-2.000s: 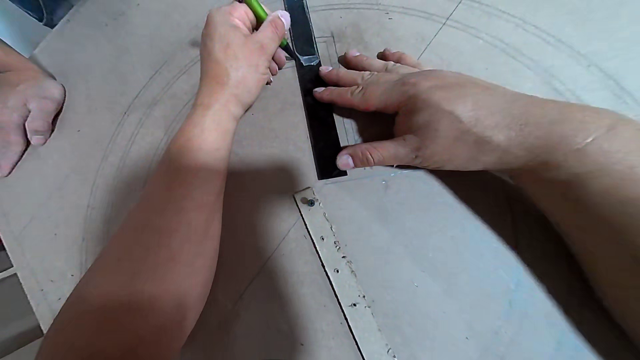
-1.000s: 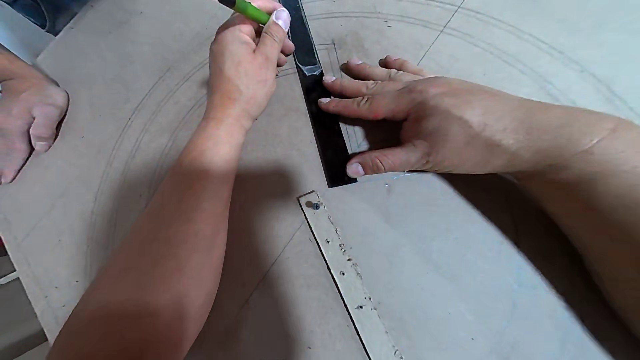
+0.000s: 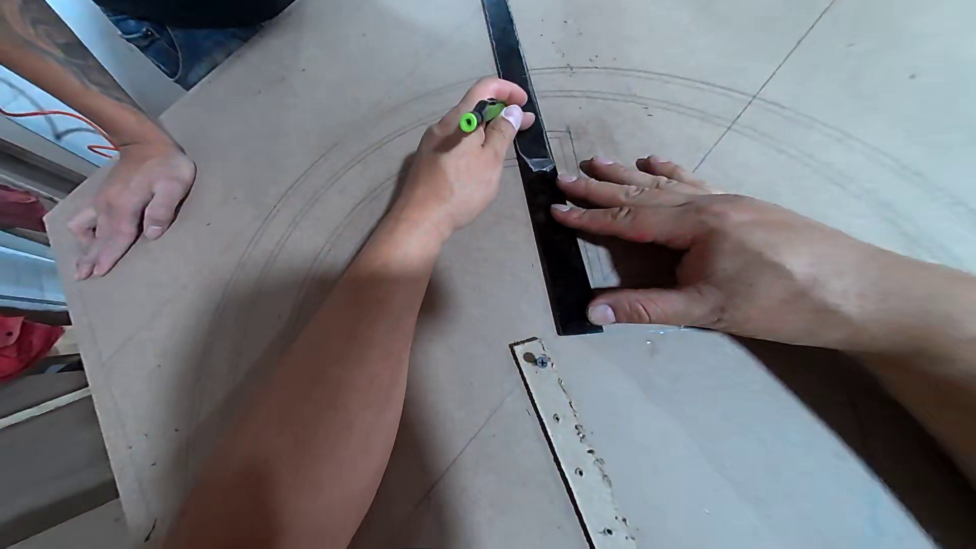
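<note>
My left hand [image 3: 473,156] grips a green and black marking pencil [image 3: 482,115]. Its tip is hidden by the fingers, at the left edge of a long black straightedge [image 3: 550,229]. Spread flat, my right hand [image 3: 648,229] rests with its fingertips and thumb against the right side of the straightedge, holding nothing. Both hands are over a pale board [image 3: 366,91] with drawn arcs and lines. Just below the straightedge's near end lies a narrow strip [image 3: 566,427] with holes and a screw [image 3: 542,361] near its top.
Another person's hand [image 3: 141,198] rests on the board's left edge. An orange cord [image 3: 61,114] and red cloth [image 3: 27,347] are beyond that edge. A thin dark line [image 3: 762,88] crosses the arcs at upper right.
My left hand has moved toward me along the straightedge, with the pencil's rear end now turned toward the camera. My right hand stays at the straightedge. The view has shifted somewhat.
</note>
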